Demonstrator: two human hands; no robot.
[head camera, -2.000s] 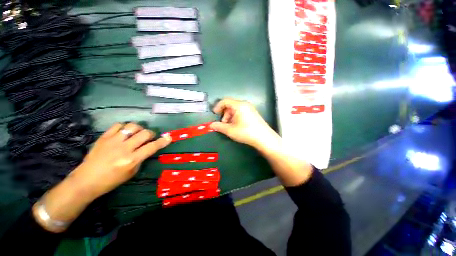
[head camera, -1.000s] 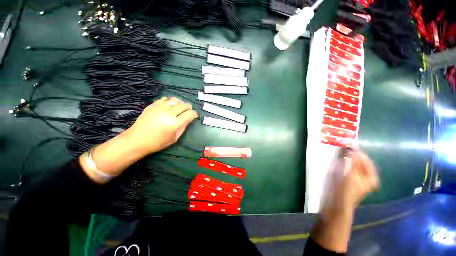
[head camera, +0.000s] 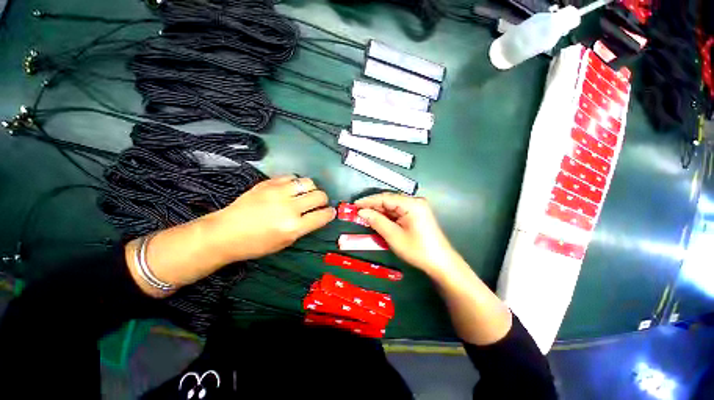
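Note:
My right hand (head camera: 401, 226) pinches a red adhesive pad (head camera: 350, 212), partly hidden by the fingers. My left hand (head camera: 283, 212) is at the pad's left end; its fingertips touch or nearly touch it, and I cannot tell whether they grip anything. Below lie a red-and-white faced housing (head camera: 360, 241), a red-faced housing (head camera: 363, 266) and a small overlapping group of red-taped housings (head camera: 348, 301). Above, several grey-white bare housings (head camera: 380, 172) lie in a column, their black cables running left.
Coiled black cables (head camera: 211, 70) fill the left, with small metal connectors (head camera: 19, 121) at far left. A white backing sheet (head camera: 540, 273) with red pads stands at right. A white bottle (head camera: 532, 41) lies above it. Tangled black cables (head camera: 669, 86) are at upper right.
My right hand has come left from the backing sheet to my left hand, with a red pad now between its fingers. My left hand has moved slightly right and down in view. The view has shifted.

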